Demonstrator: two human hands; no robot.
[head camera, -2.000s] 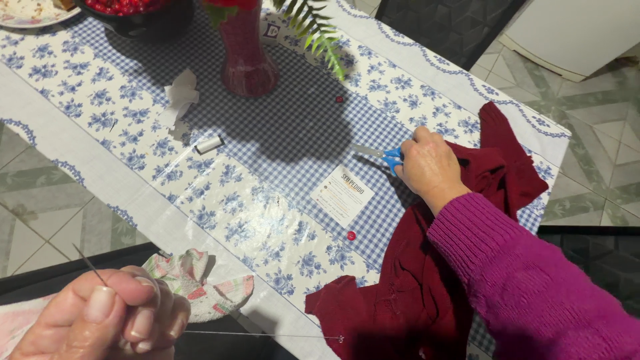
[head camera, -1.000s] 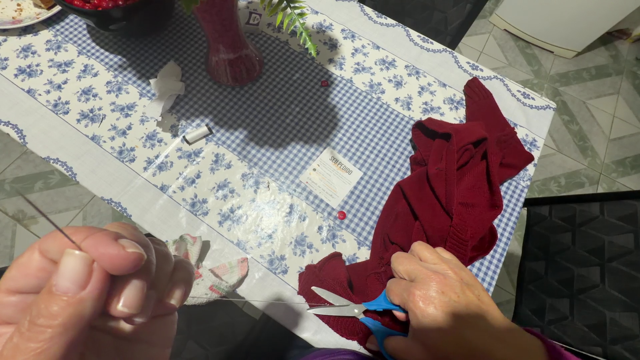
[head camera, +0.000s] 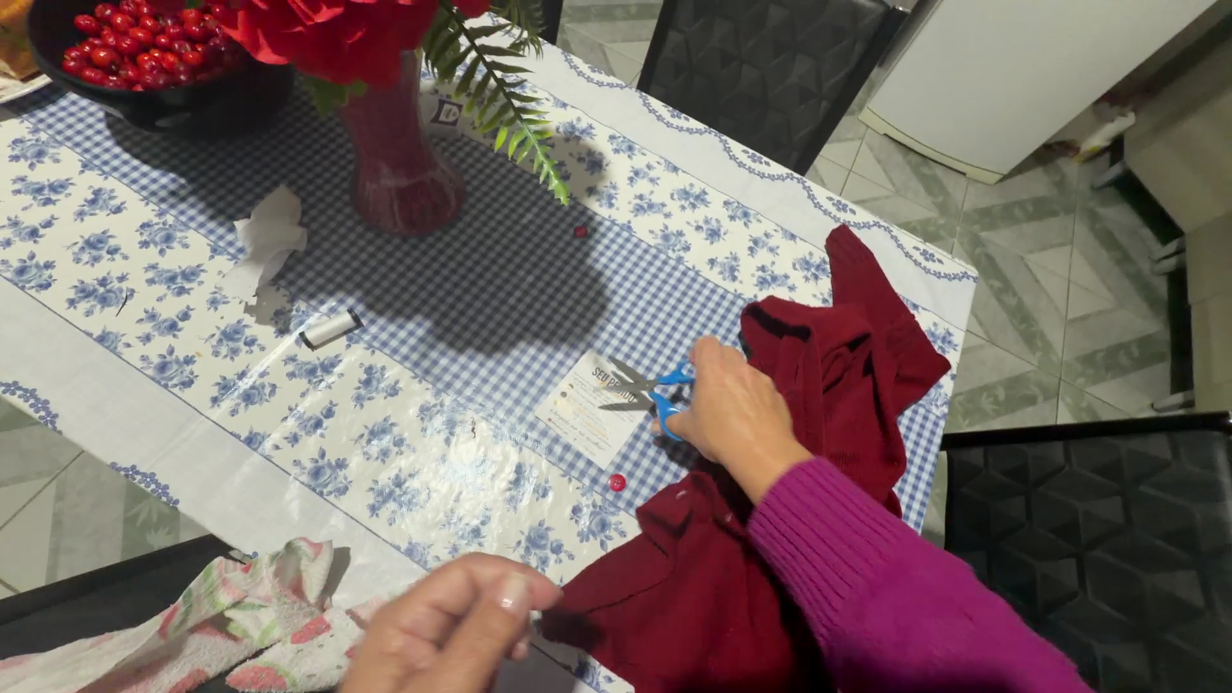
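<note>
My right hand (head camera: 736, 409) holds the blue-handled scissors (head camera: 669, 390), blades apart, over a printed card (head camera: 592, 409) on the table. At the bottom centre is my left hand (head camera: 462, 626), thumb and forefinger pinched together; a small pale bit shows at the fingertips, too blurred to name. Dark red knitted garment (head camera: 847, 375) lies bunched under and beside my right forearm, its lower part (head camera: 703, 587) reaching close to my left hand. A red button (head camera: 617, 482) rests below the card. Left of the card lies a spool of white thread (head camera: 330, 329).
A pink glass vase (head camera: 404, 183) with red flowers and a black bowl (head camera: 183, 101) of red berries stand at the back left. Crumpled white paper (head camera: 272, 231) and a small red item (head camera: 580, 232) lie nearby. A patterned cloth (head camera: 279, 616) is at bottom left; black chairs (head camera: 1088, 549) flank the table.
The scissors were by the garment's lower edge near a thread one second ago; my right hand has carried them up to the card. The needle seen earlier in my left hand no longer shows.
</note>
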